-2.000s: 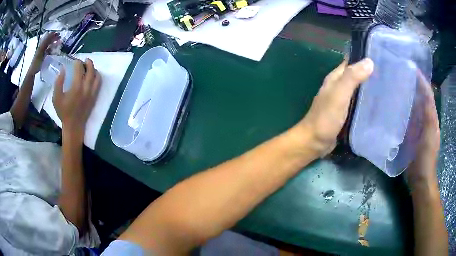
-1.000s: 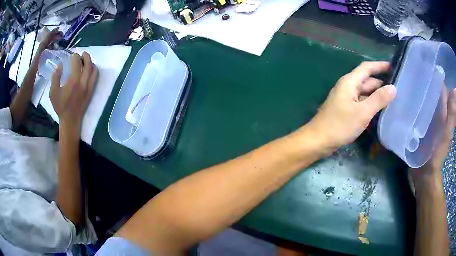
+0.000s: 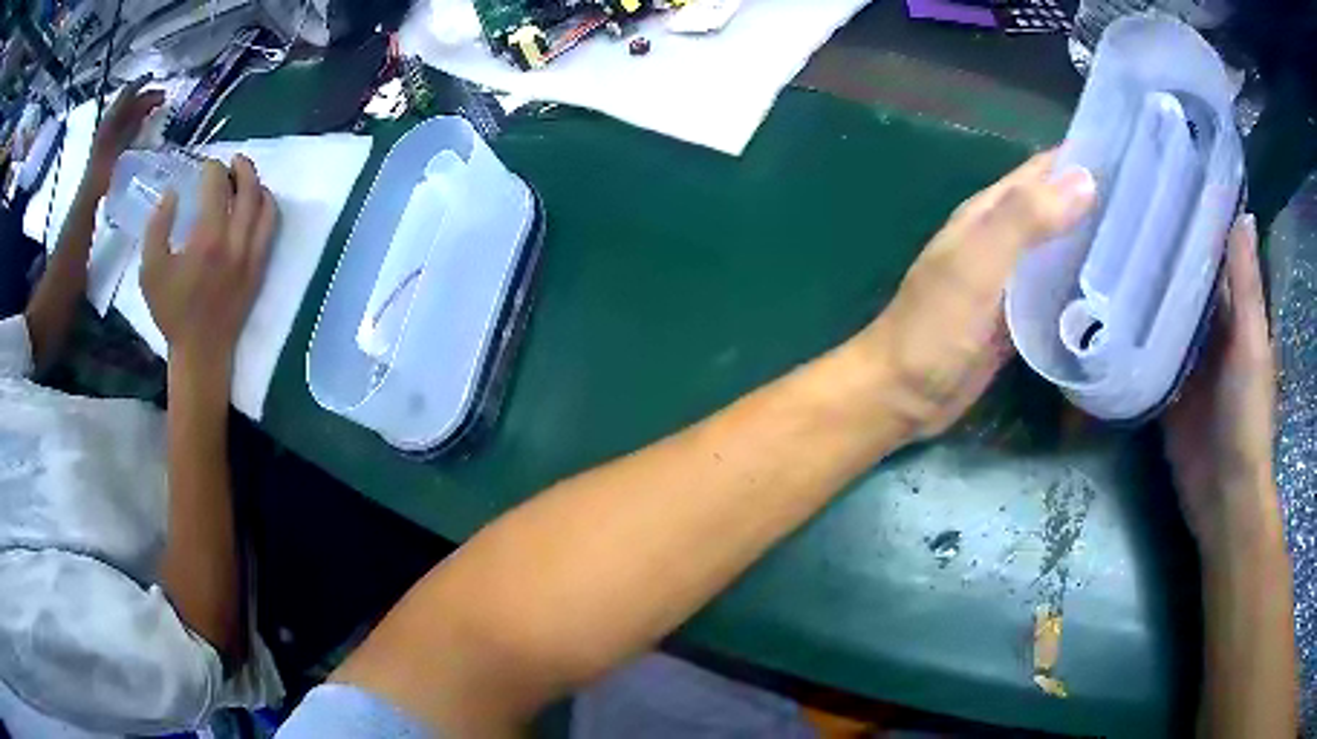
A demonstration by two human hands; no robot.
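A frosted plastic housing (image 3: 1134, 231) is held up over the right end of the bench, its open side facing me. A pale raised channel with a round port runs inside it, and a dark edge shows at its lower right. My left hand (image 3: 975, 296) grips its left side, thumb on the rim. My right hand (image 3: 1228, 375) is behind its right side, fingers mostly hidden. A second frosted housing (image 3: 433, 289) lies open side up on a black base at the left of the green bench.
A neighbour's hand (image 3: 210, 267) holds a clear part over white paper at the left. Circuit boards (image 3: 542, 29) lie on a white sheet (image 3: 693, 94) at the back. A purple item (image 3: 953, 12) is at the back edge. Bubble wrap (image 3: 1296, 361) is at the far right.
The held housing has swung from its side view to show its open face, and moved up and left since one second ago. My left thumb now presses its rim.
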